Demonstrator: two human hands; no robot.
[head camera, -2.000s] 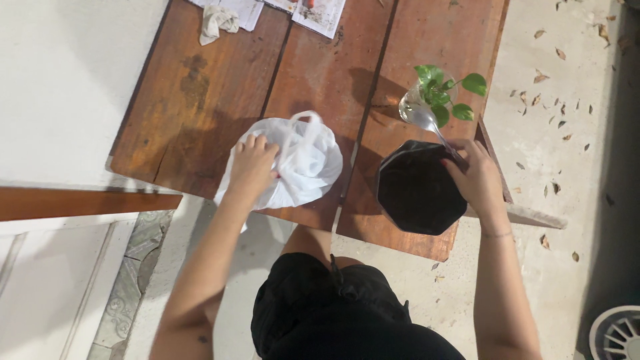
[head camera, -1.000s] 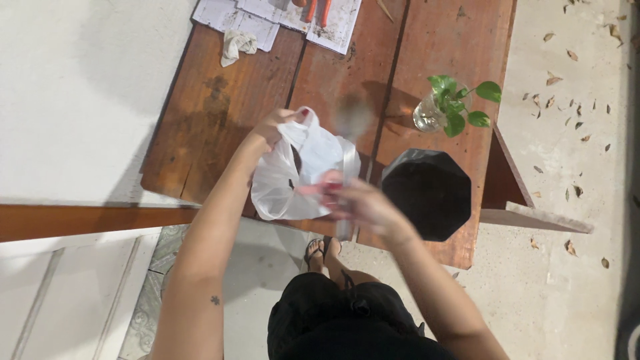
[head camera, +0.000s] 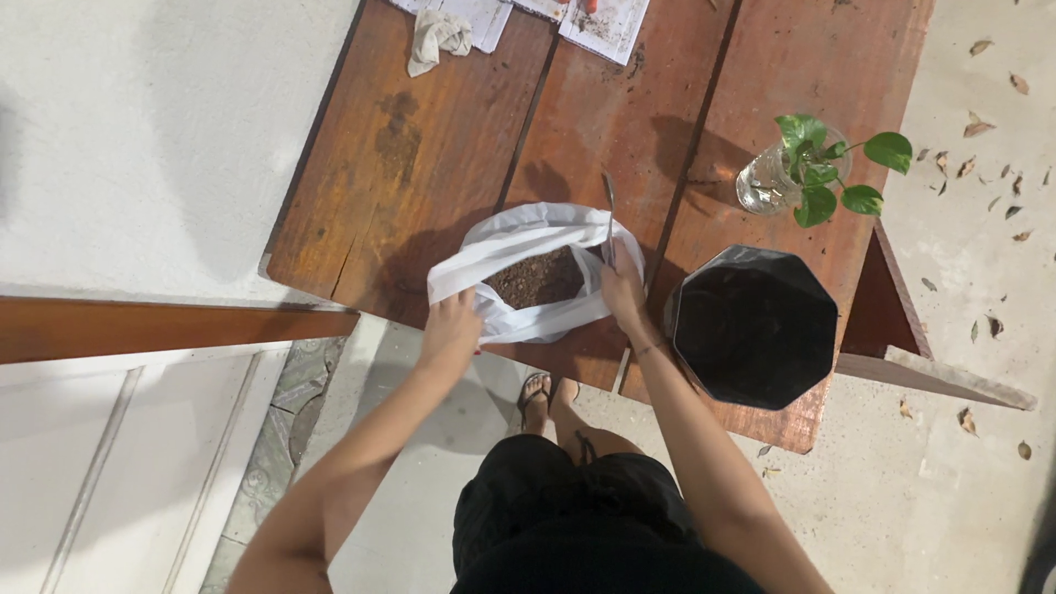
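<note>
A white plastic bag (head camera: 520, 239) stands spread at the near edge of the wooden table, with dark brown soil (head camera: 538, 277) showing inside. My left hand (head camera: 452, 330) grips the bag's left rim, its fingertips inside the mouth. At the right rim my right hand (head camera: 622, 285) holds a metal spoon (head camera: 610, 214), which points away from me, and touches the bag. Just right of that hand sits a black octagonal pot (head camera: 755, 327); its inside is too dark to make out. Behind the pot, a clear glass (head camera: 767, 180) of water holds a green leafy cutting (head camera: 817, 169).
A crumpled cloth (head camera: 437, 40) and white sheets (head camera: 606, 29) with dirt on them lie at the table's (head camera: 462, 124) far side, with part of an orange-red object. A wooden board (head camera: 949, 378) juts out right of the table. A white wall borders the left.
The bag's mouth, gathered two seconds ago, is spread wide and the soil shows. My right hand has moved from the pot to the bag with the spoon.
</note>
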